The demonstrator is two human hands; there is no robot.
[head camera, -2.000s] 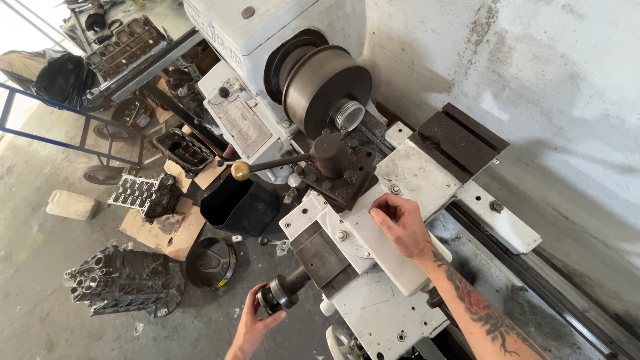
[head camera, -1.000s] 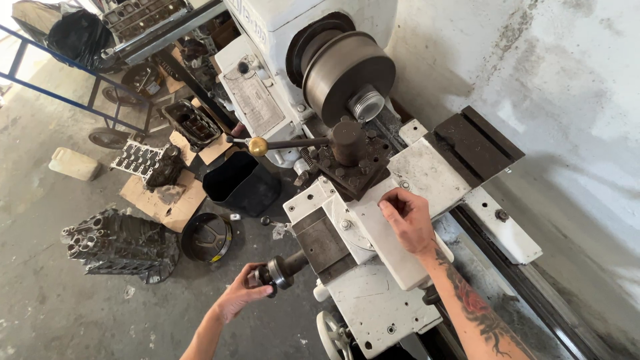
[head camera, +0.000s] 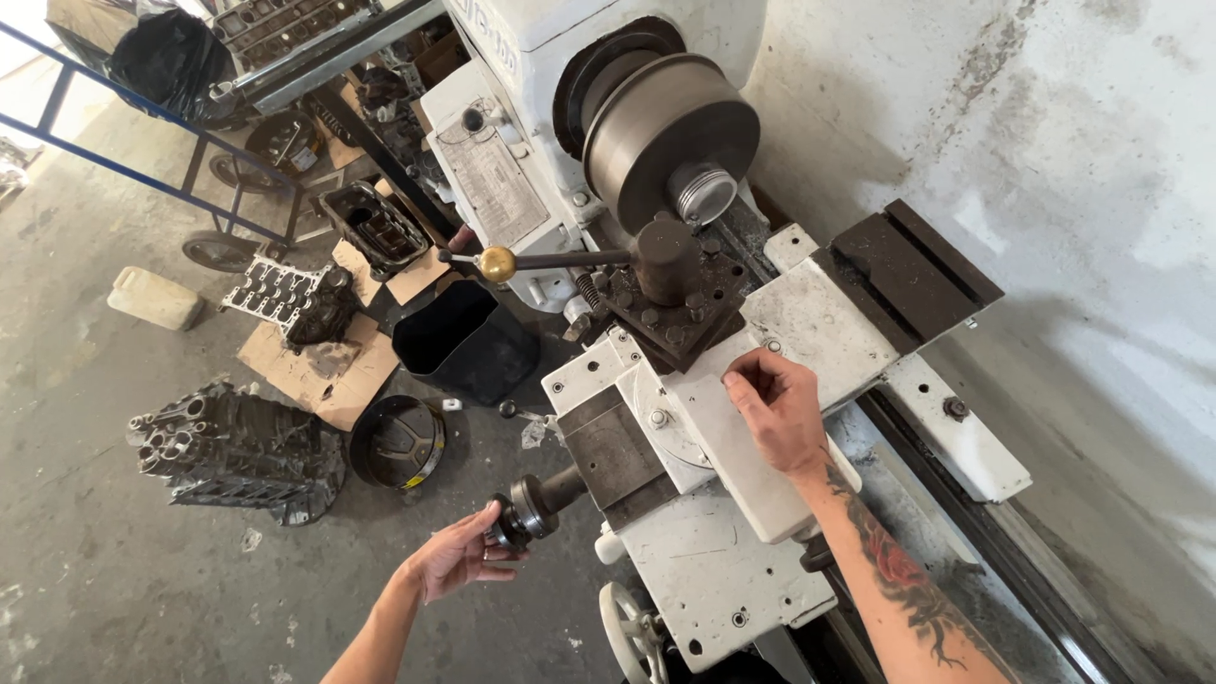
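Observation:
My left hand (head camera: 465, 556) has its thumb and fingers around the outer end of a dark metal cross-slide handle (head camera: 525, 510) on a lathe. My right hand (head camera: 774, 404), fingers curled, rests over the white compound slide (head camera: 731, 456); whether its fingertips hold anything is hidden. Just beyond it stands the square tool post (head camera: 670, 299), whose lever (head camera: 570, 258) carries a brass-coloured ball and points left. Behind the post is the lathe spindle with a large metal drum (head camera: 670, 133) and a threaded nose (head camera: 705, 193). The dark slotted slide end (head camera: 912, 275) lies to the right.
A white handwheel (head camera: 627, 632) sits below the carriage. On the floor at left are an engine block (head camera: 237, 451), a black bin (head camera: 465, 342), a round dark pan (head camera: 397, 442), cardboard (head camera: 323, 370) and a plastic jug (head camera: 155, 298). A wall (head camera: 1073, 142) runs along the right.
My left hand has shifted its hold on the handle, its fingers now more extended below it. My right hand stays over the compound slide.

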